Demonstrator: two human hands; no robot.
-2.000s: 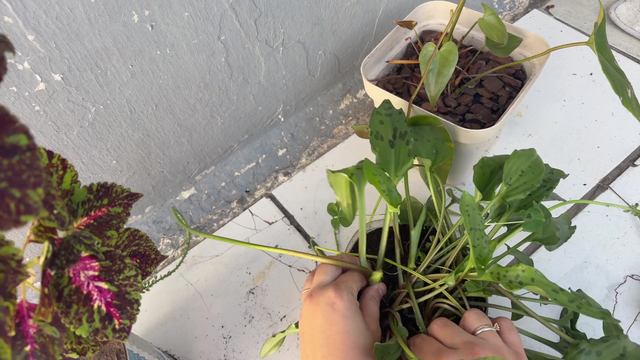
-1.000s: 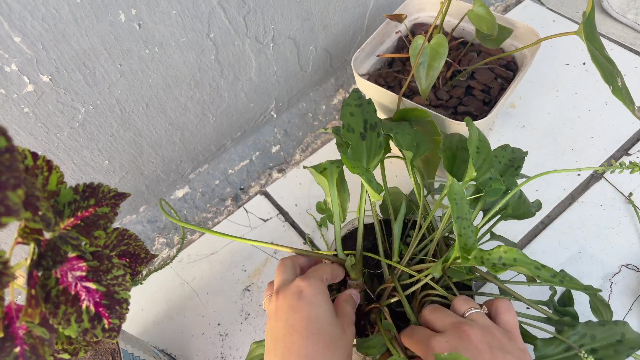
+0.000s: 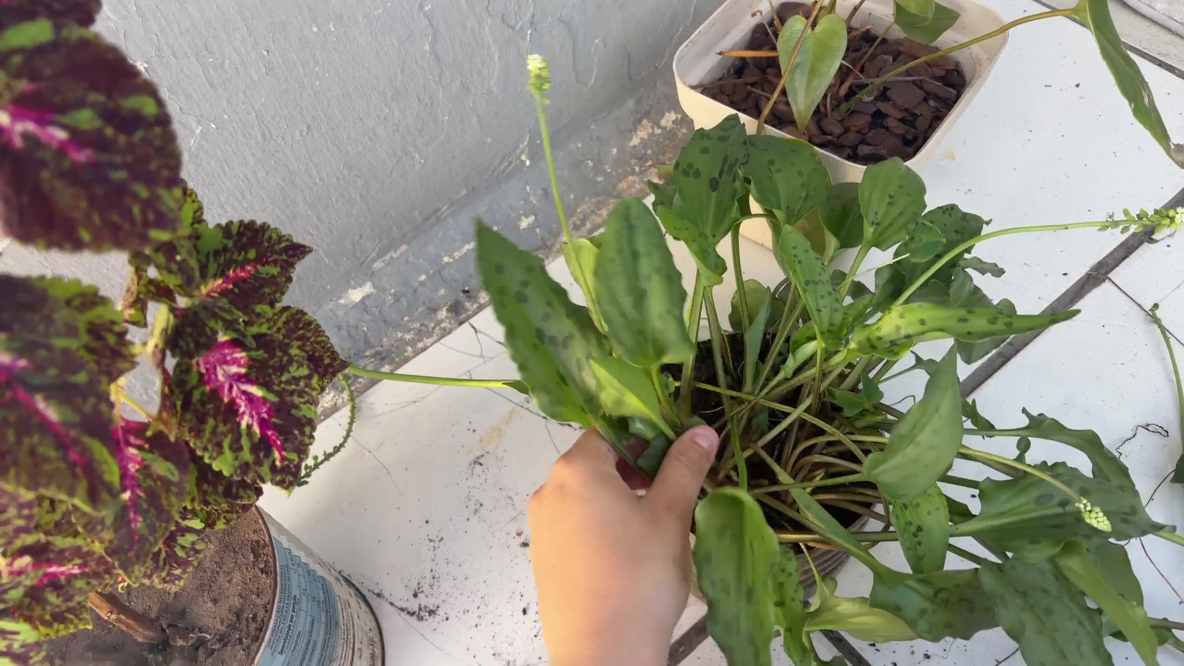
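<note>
A leafy potted plant with dark-spotted green leaves (image 3: 645, 285) fills the middle and right. Its many thin stems (image 3: 814, 407) rise from dark soil in a round pot (image 3: 823, 564), mostly hidden by foliage. My left hand (image 3: 629, 536) grips a bunch of leaves and stems at the pot's left side, thumb on the right of the bunch. A flower spike (image 3: 538, 79) stands up above that bunch. Another flower spike (image 3: 1147, 220) reaches out to the right. My right hand is out of view.
A coleus with maroon, green and pink leaves (image 3: 245, 388) grows in a metal can (image 3: 319, 592) at left. Behind stands a cream square planter (image 3: 689, 79) with bark chips and a heart-leaved plant. White tiles (image 3: 444, 536) lie beneath, beside a grey wall (image 3: 370, 120).
My right hand, at the stems a second ago, has left the view. My left hand now has a bunch of leaves gathered in it; before, it was at the stem bases.
</note>
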